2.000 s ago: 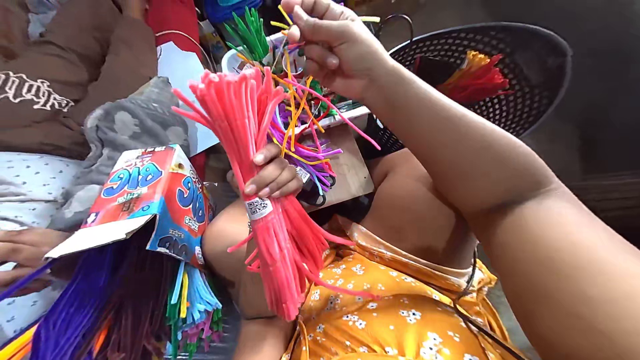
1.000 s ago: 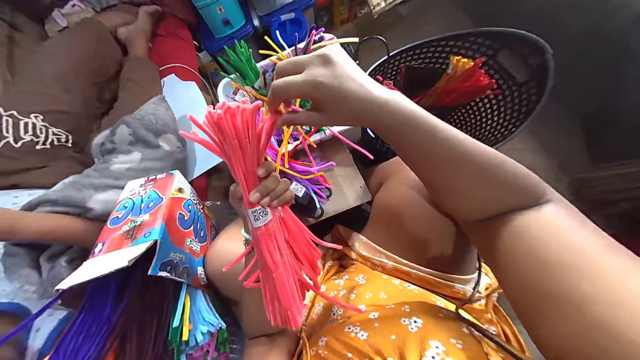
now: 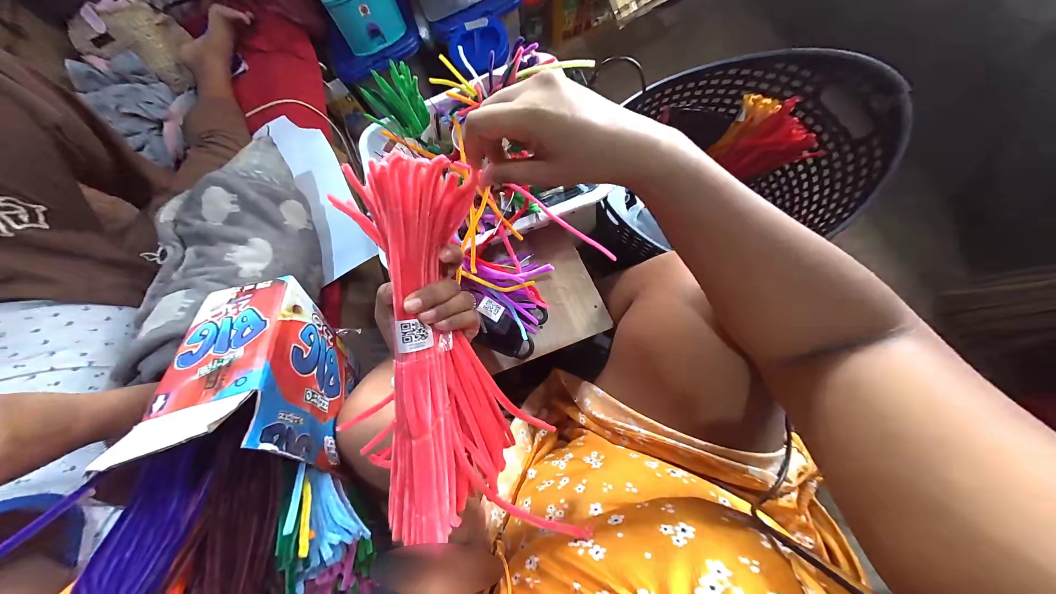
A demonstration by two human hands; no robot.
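My left hand (image 3: 437, 305) is closed around the middle of a thick bundle of coral-pink pipe cleaners (image 3: 425, 231), held upright, with a printed label band beside the fingers. My right hand (image 3: 536, 132) is at the bundle's upper right edge, its thumb and fingertips together at the tips; whether they pinch a stem cannot be made out. Behind and below it, loose orange, pink and purple pipe cleaners (image 3: 503, 276) spill over a white basket. Green pipe cleaners (image 3: 400, 99) stand in that basket's left part.
At the lower left a cardboard box (image 3: 223, 346) holds purple, dark and light blue pipe cleaners. A black perforated basket (image 3: 858, 165) at the right holds a red and orange bundle (image 3: 767, 136). A wooden board (image 3: 569, 305) lies below the white basket. Another person's arm (image 3: 74, 425) reaches in at the left.
My right hand has come down from above the white basket to the top of the pink bundle. My left hand keeps its hold. The other person's arm has shifted at the left.
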